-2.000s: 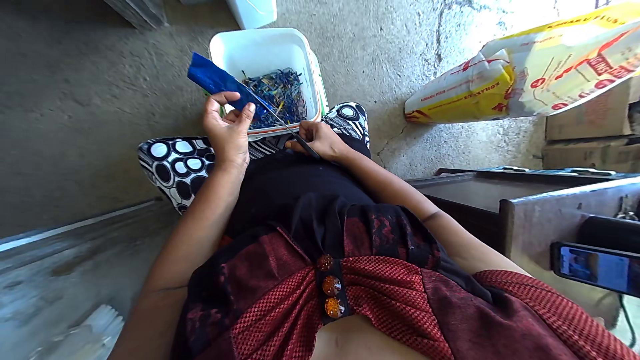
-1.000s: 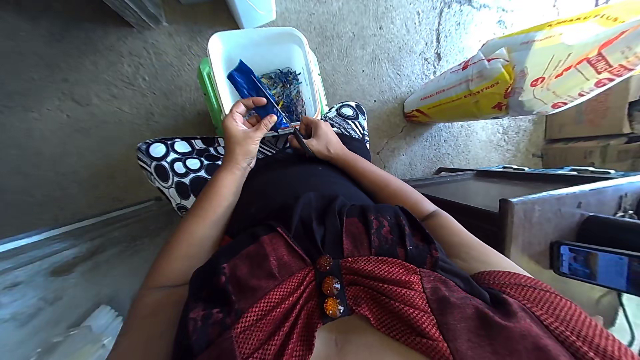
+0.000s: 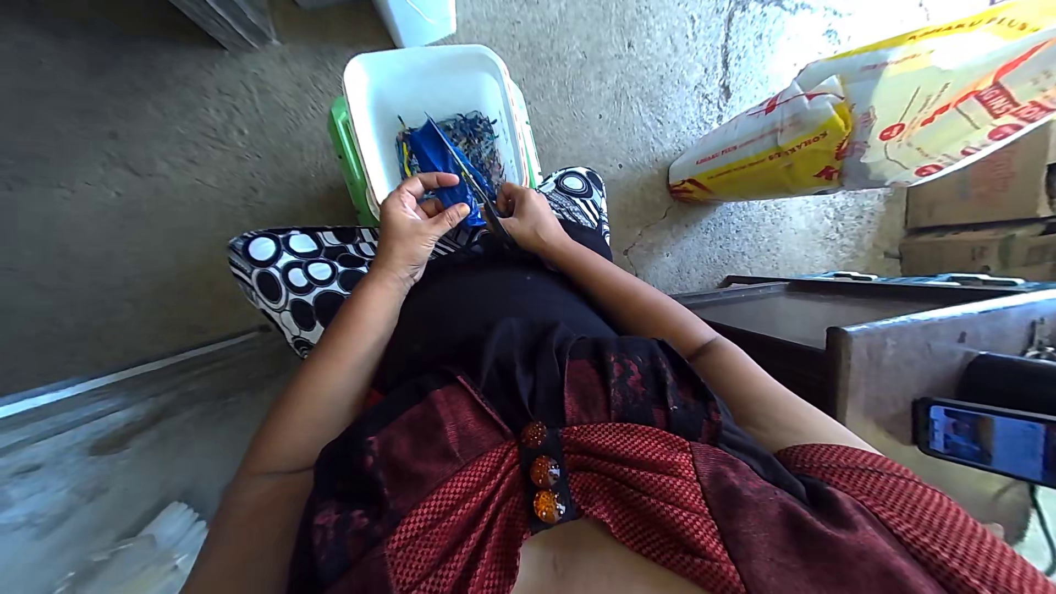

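My left hand (image 3: pixel 419 221) holds a blue plastic piece (image 3: pixel 431 153) between thumb and fingers over the near side of a white plastic tub (image 3: pixel 421 74). In my right hand (image 3: pixel 528 216) is a pair of scissors (image 3: pixel 462 162), its blades pointing up and left along the blue piece. Whether the blades are apart is hard to tell. Thin cut strips (image 3: pixel 483 132), mostly blue and dark, lie in the tub below both hands.
A green container (image 3: pixel 348 157) shows beside the tub. A yellow and white printed sack (image 3: pixel 759 153) stands at the right, near cardboard boxes (image 3: pixel 973 198). A dark wooden drawer (image 3: pixel 792 309) and a phone (image 3: pixel 986 437) are at lower right. A patterned cushion (image 3: pixel 305 268) lies under my lap.
The blue piece has moved from the tub's left edge to over the strips, with my left hand lower and nearer my right. My right hand has stayed near the tub's near right corner.
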